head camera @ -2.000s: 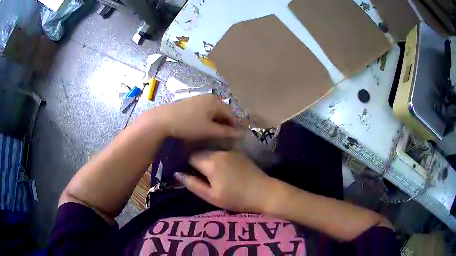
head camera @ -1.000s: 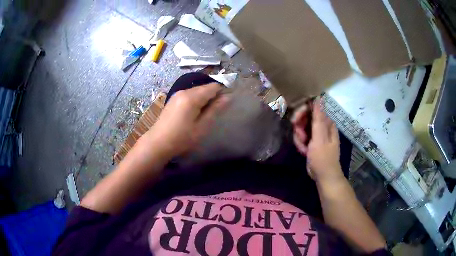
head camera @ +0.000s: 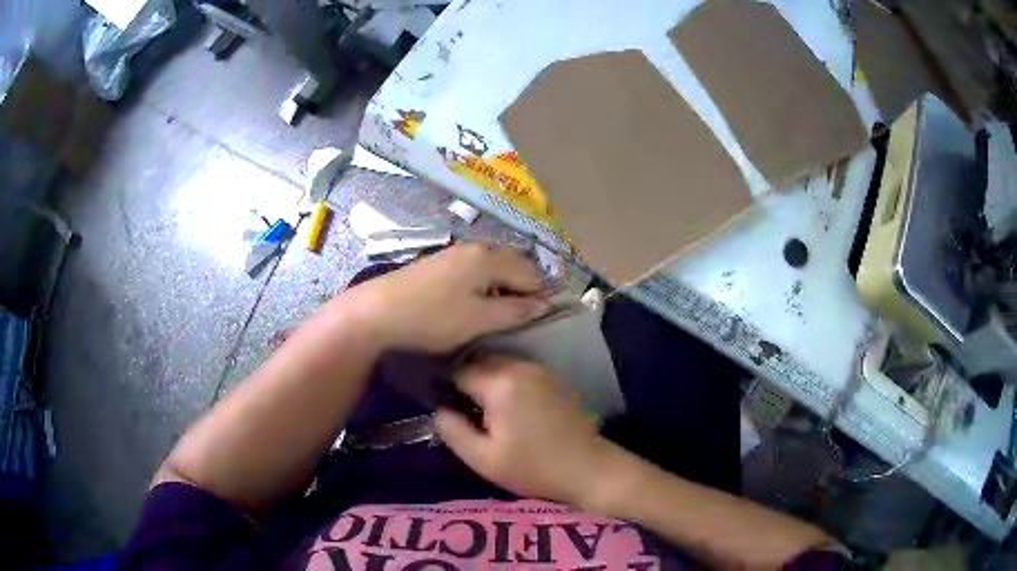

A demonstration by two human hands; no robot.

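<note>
My left hand [head camera: 452, 296] grips the upper edge of a greyish panel [head camera: 580, 363] over my lap, its fingers bent over the edge. My right hand [head camera: 524, 429] lies over the panel's lower left part with curled fingers. A dark, blurred shape shows beside its fingertips; whether the hand holds a tool is hidden. A brown panel [head camera: 636, 162] with angled corners lies flat on the white table, its near corner at the table edge. A second brown panel [head camera: 775, 95] lies behind it with a narrow gap between.
The white machine table [head camera: 725, 279] has a measuring strip along its front edge. A cream and metallic sewing machine [head camera: 909, 223] stands at the right. White scraps [head camera: 396, 232], a yellow piece [head camera: 317, 226] and a blue piece [head camera: 271, 233] lie on the grey floor at the left.
My right hand has moved left from the table edge to beside my left hand over the lap. The greyish panel now lies under both hands. The view has shifted to show more of the table.
</note>
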